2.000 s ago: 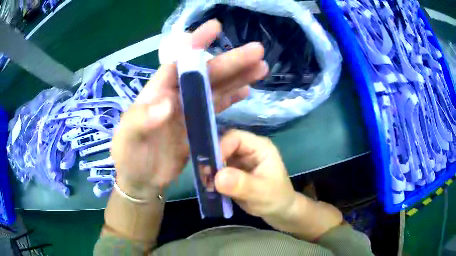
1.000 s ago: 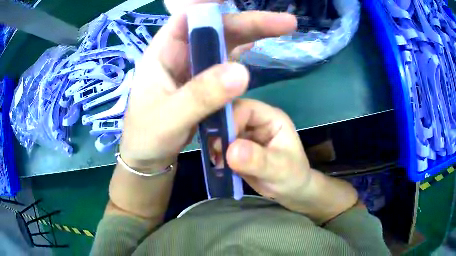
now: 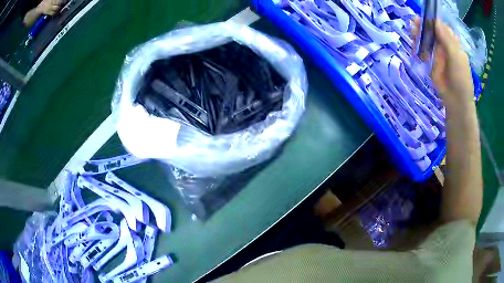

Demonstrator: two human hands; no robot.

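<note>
My right hand (image 3: 449, 58) is at the upper right, over the far part of the blue tray (image 3: 353, 91). It holds a joined handle housing (image 3: 428, 27), seen narrow and dark, its upper end cut off by the frame edge. Rows of lavender housings (image 3: 381, 61) fill the tray. My left hand is not in view. An open clear bag with a rolled rim (image 3: 265, 143) stands left of the tray and holds black strips (image 3: 221, 91).
Loose lavender shells (image 3: 102, 237) lie at the lower left beside a crinkled clear bag (image 3: 30, 243). A pale metal strip (image 3: 94, 145) crosses the green bench. Plastic with purple contents (image 3: 381, 218) is below the bench. Another person's hand (image 3: 48, 8) shows at the top left.
The view has turned right. My right hand has carried the joined housing from in front of me to over the tray. My left hand has let go of it and left the picture.
</note>
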